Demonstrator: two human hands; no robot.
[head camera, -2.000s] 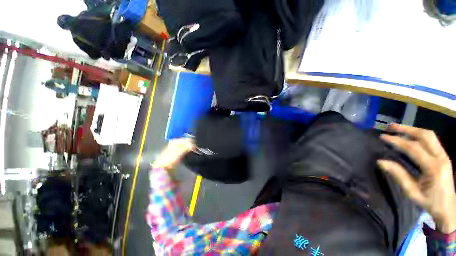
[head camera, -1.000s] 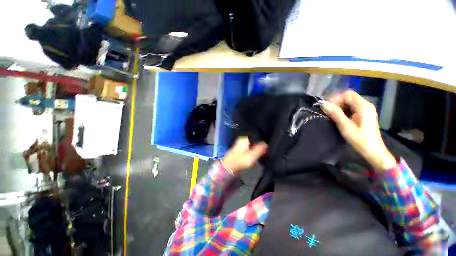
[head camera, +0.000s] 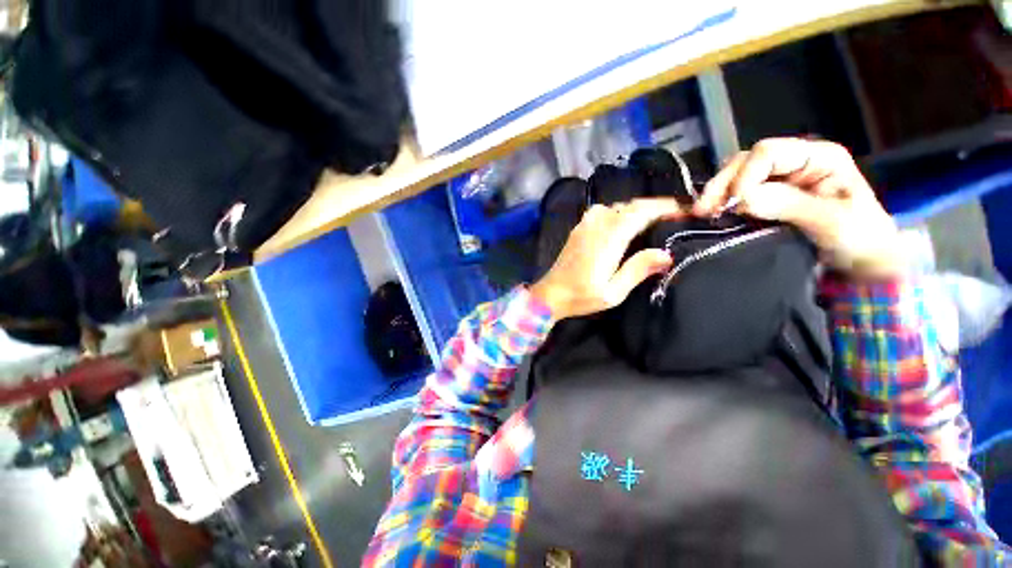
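Observation:
A black bag body (head camera: 710, 316) lies on the lap, above the dark apron (head camera: 710, 466) with blue characters. A curved silvery zipper chain (head camera: 710, 253) runs along its front pocket. My left hand (head camera: 605, 257) lies on the bag's left side, its fingers on the upper edge and its thumb by the left end of the zip. My right hand (head camera: 805, 198) pinches the bag's upper edge near the left fingertips. A small shiny bit shows at the right fingertips; whether it is a slider or puller cannot be told.
A black bag pile (head camera: 222, 122) hangs over the bench edge at upper left. The white-topped bench (head camera: 533, 56) has a wooden edge. Blue crates (head camera: 316, 333) stand below, one with a black item inside. Plastic-wrapped things lie under the bench. A yellow floor line runs at left.
The view has turned. The bag now sits on the lap with its zip facing up. My left hand has moved onto the bag, close to my right hand, which still pinches near the zip.

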